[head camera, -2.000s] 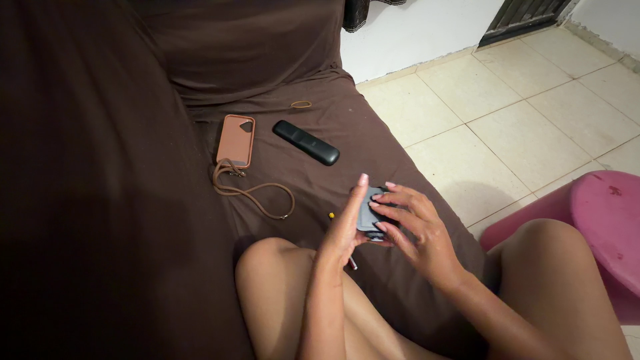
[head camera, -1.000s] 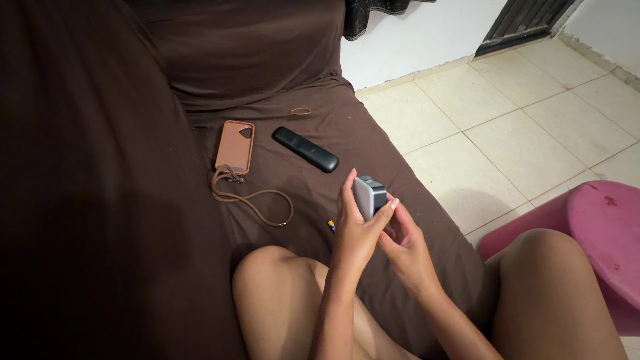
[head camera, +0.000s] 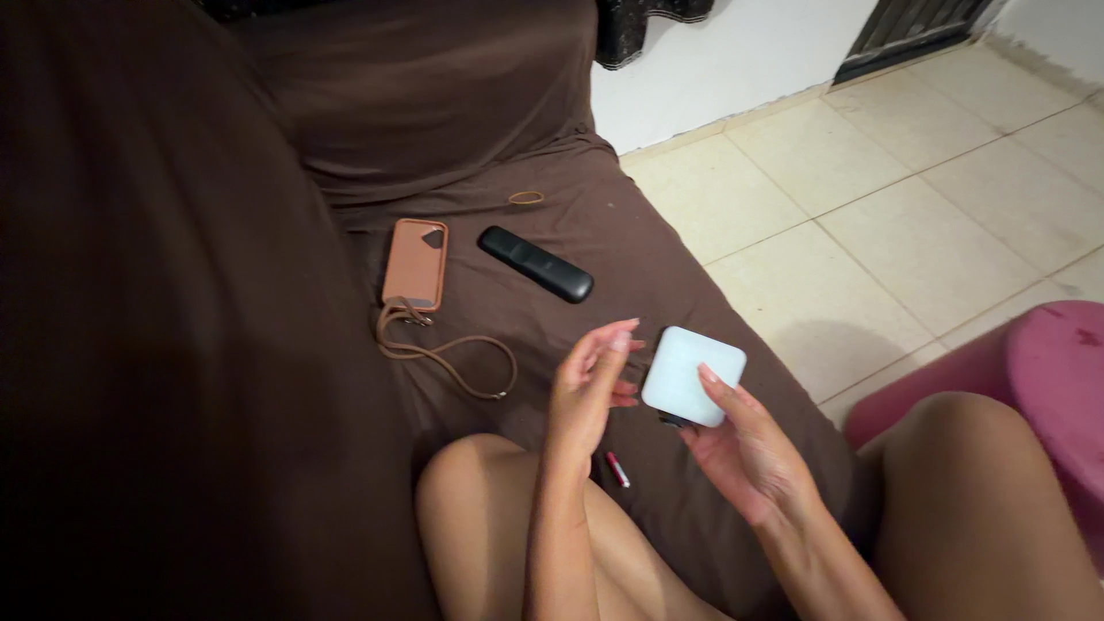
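My right hand (head camera: 746, 440) grips a small square device (head camera: 694, 375) with rounded corners; its pale, flat face is turned up, my thumb lies on it, and a dark part shows under its lower left edge. Just left of the device, my left hand (head camera: 595, 379) holds nothing, its fingers apart and slightly curled. Below, between my hands, a small red and white stick-like thing (head camera: 617, 470) lies on the brown sofa cover. Farther off are a black remote control (head camera: 536, 264) and a salmon-coloured phone case (head camera: 416, 263) with a brown cord strap (head camera: 440, 351).
A thin brown loop (head camera: 526, 197) lies near the sofa's far end. The brown-covered backrest (head camera: 172, 345) rises on the left. My bent legs frame the near side. At right, a pink plastic stool or tub (head camera: 1056, 371) stands on the tiled floor (head camera: 871, 267), beside the sofa.
Both hands were on the device one second ago; my left hand has let go and moved off to its left. The device has been turned so its pale flat face shows.
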